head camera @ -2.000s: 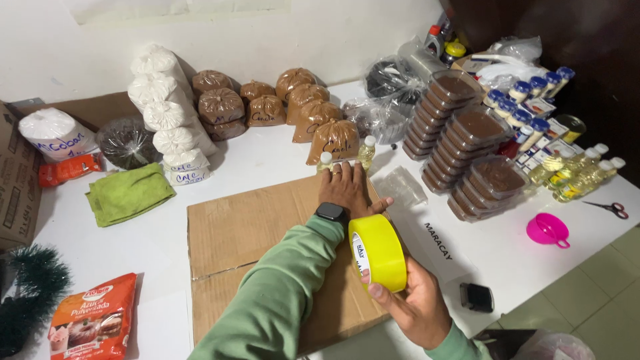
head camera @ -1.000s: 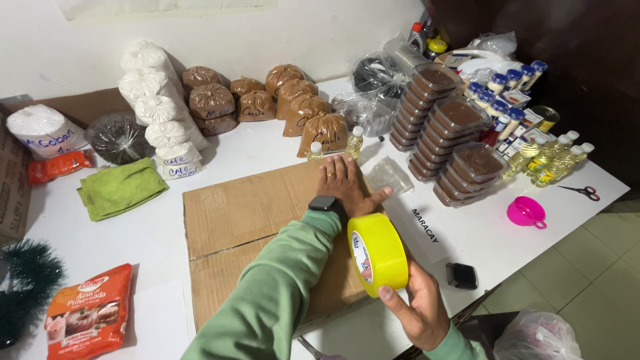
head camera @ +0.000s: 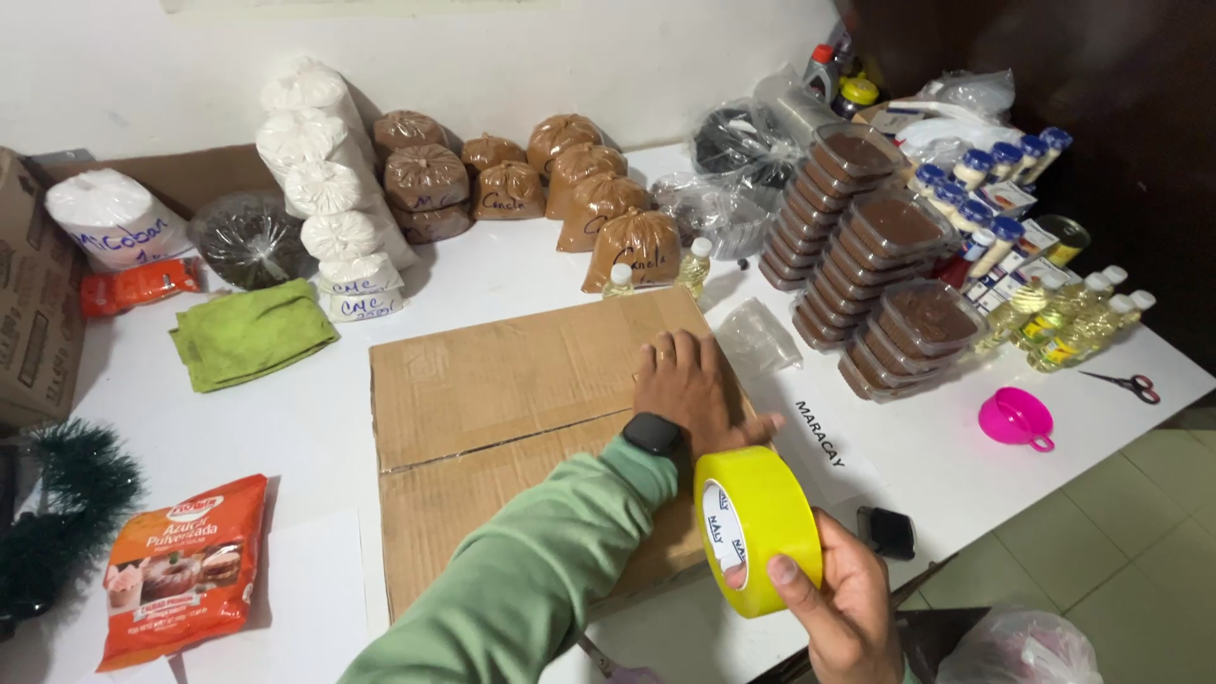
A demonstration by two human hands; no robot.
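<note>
A closed cardboard box [head camera: 513, 380] lies on the white table, a seam running between its top flaps. My left hand [head camera: 689, 394], with a dark watch at the wrist, presses flat on the box's top near its right edge, fingers spread. My right hand [head camera: 841, 598] grips a wide roll of yellow packing tape [head camera: 760, 532] by its rim, thumb on the near side, over the box's right front corner. Whether a tape end hangs loose cannot be told. Two small oil bottles [head camera: 694, 266] stand just behind the box.
Bags of white powder [head camera: 323, 190] and brown powder [head camera: 632, 252] line the wall. Stacked containers [head camera: 902, 285], oil bottles [head camera: 1083, 323], scissors [head camera: 1130, 385] and a pink cup [head camera: 1015, 418] are on the right. A green cloth [head camera: 252, 332] and an orange packet [head camera: 185, 575] lie left.
My left hand has come back from the box's far edge and lies flatter on its top. The tape roll remains in my right hand.
</note>
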